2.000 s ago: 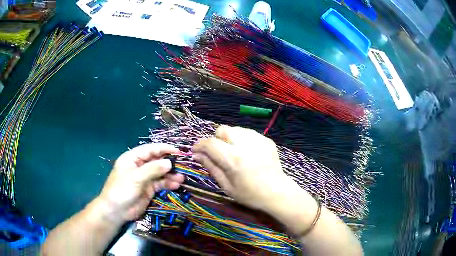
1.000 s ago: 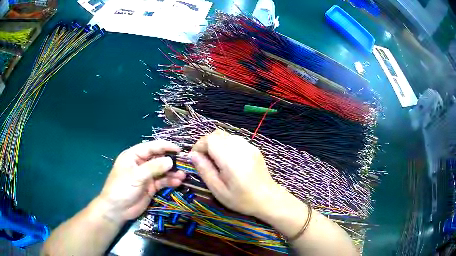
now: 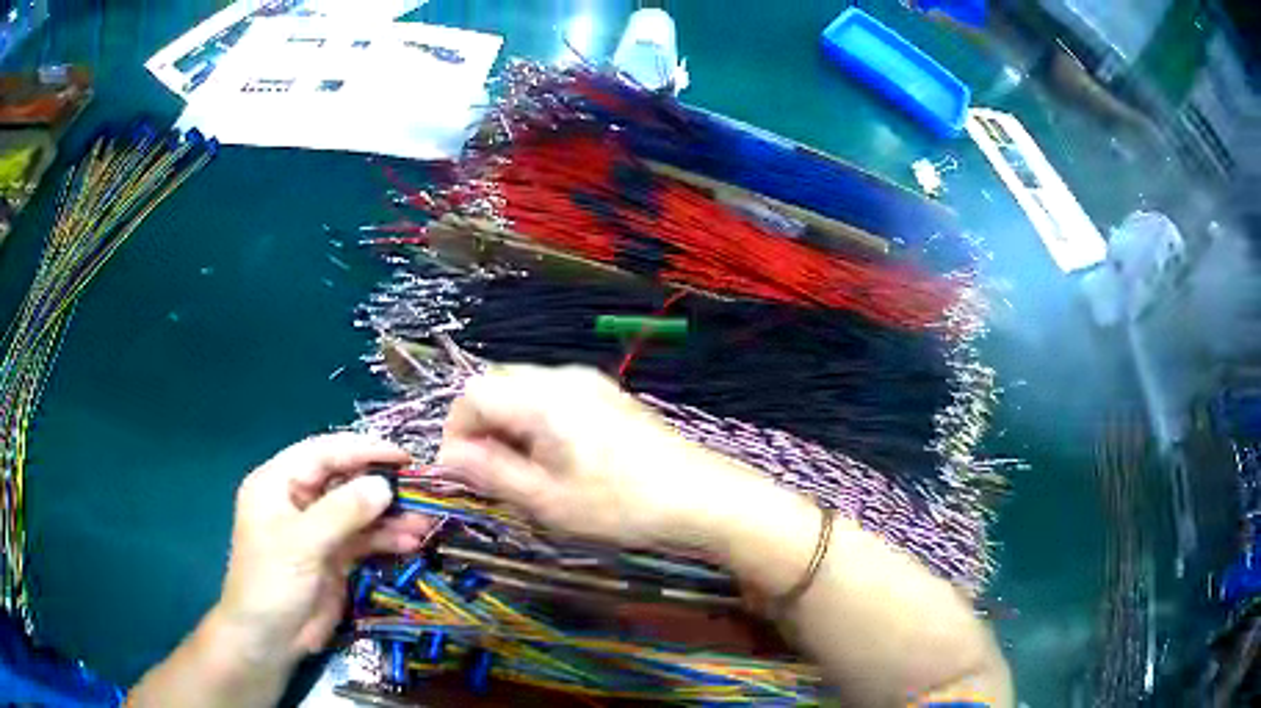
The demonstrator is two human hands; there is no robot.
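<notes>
My left hand (image 3: 297, 539) holds a small dark connector housing (image 3: 386, 487) between thumb and fingers. Yellow, blue and orange wires (image 3: 445, 506) run right from the housing, under my right hand. My right hand (image 3: 553, 450) pinches a reddish wire (image 3: 419, 473) close beside the housing; the fingertips are partly hidden. A red wire (image 3: 639, 353) rises from behind my right hand across the black wires. Part-built harnesses (image 3: 526, 629) with blue housings lie in the nearest tray, below my hands.
Pink-and-white (image 3: 830, 491), black (image 3: 802, 367), red (image 3: 747, 242) and dark blue wires (image 3: 816, 173) lie beyond. A green piece (image 3: 642, 328) lies on the black ones. A harness bundle (image 3: 69, 277) is left. Paper sheets (image 3: 346, 90), a white cup (image 3: 647, 49) and a blue tray (image 3: 896, 69) stand behind.
The view has shifted, so the wire piles and both hands sit further left. My left hand still holds the housing; my right fingers remain beside it at the wires.
</notes>
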